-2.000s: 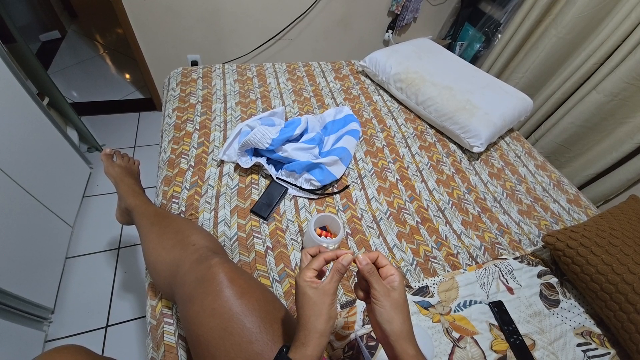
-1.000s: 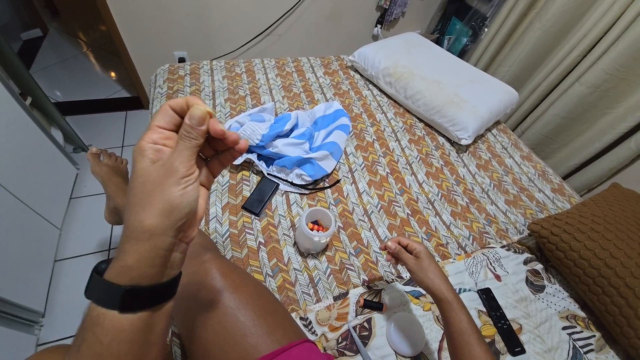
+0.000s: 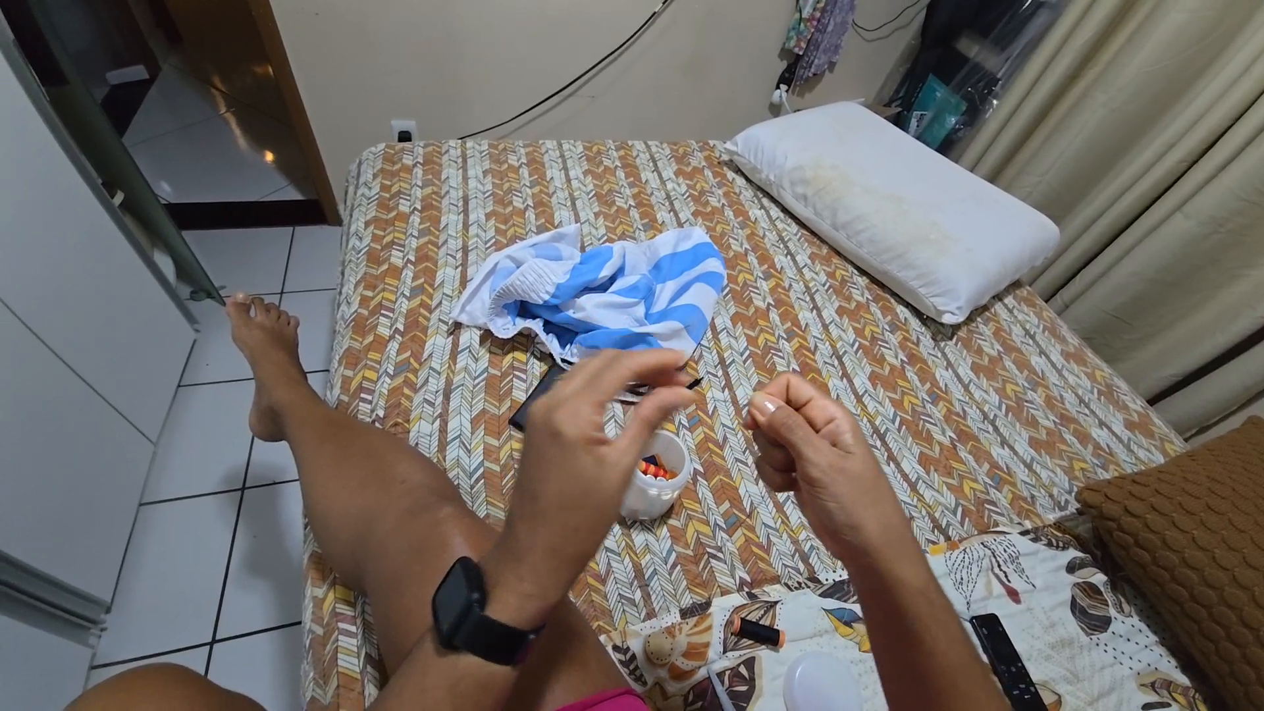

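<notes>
My left hand [image 3: 592,434], with a black smartwatch [image 3: 484,612] on its wrist, is raised over the bed, thumb and index finger a little apart; nothing can be made out between them. To its right, my right hand [image 3: 810,454] has thumb and index fingertip pressed together; whether something thin such as thread is pinched there cannot be told. Partly behind my left hand stands a white plastic jar [image 3: 650,504], open at the top, with small orange and red items inside. Nearer me lie a spool of black thread [image 3: 758,632] and a round white lid [image 3: 822,683].
A blue and white striped cloth [image 3: 622,286] lies on the bed, a dark phone [image 3: 533,400] partly under my left hand's outline. A white pillow [image 3: 889,207] is at the back right. A black remote control [image 3: 1005,657] and a brown textured cushion [image 3: 1185,533] are at the right.
My left hand has come down and right from its raised place at the left. My right hand has risen from near the patterned white cloth, and the two hands are closer together.
</notes>
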